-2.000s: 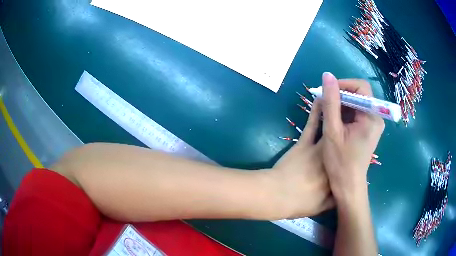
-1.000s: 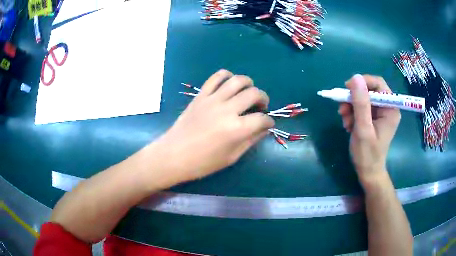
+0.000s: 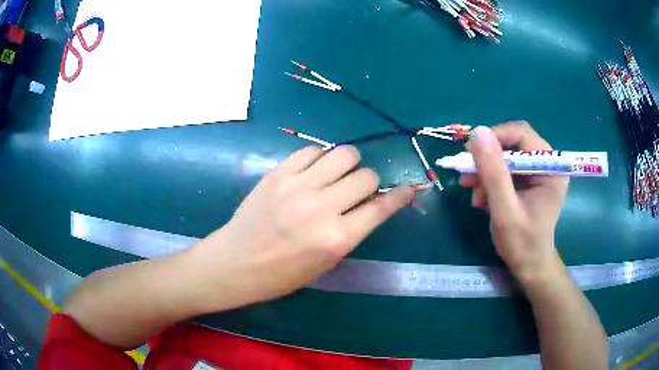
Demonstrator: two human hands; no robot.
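Note:
My right hand [image 3: 517, 188] holds a white paint marker [image 3: 556, 163], its pale tip pointing left, close to the red-orange terminal of a white core. Several short cables [image 3: 372, 115] with black middles and white cores lie in front of me, crossing near their right ends. My left hand [image 3: 311, 209] is palm down over the lower cables. Its index finger reaches right to a core end [image 3: 426, 186] beside the marker tip. The palm and fingers hide the rest of those cables, and whether the hand grips one cannot be told.
A steel ruler [image 3: 433, 280] lies along the near bench edge. White paper [image 3: 166, 72] with red-handled scissors [image 3: 71, 61] is at left, beside a black object [image 3: 25, 79]. Cable bundles lie at the top [image 3: 473, 16] and far right [image 3: 639, 123].
The view has shifted, so the far bundle is mostly out of frame. The marker tip is now nearer the cable ends. My left hand has uncovered the black parts of cables.

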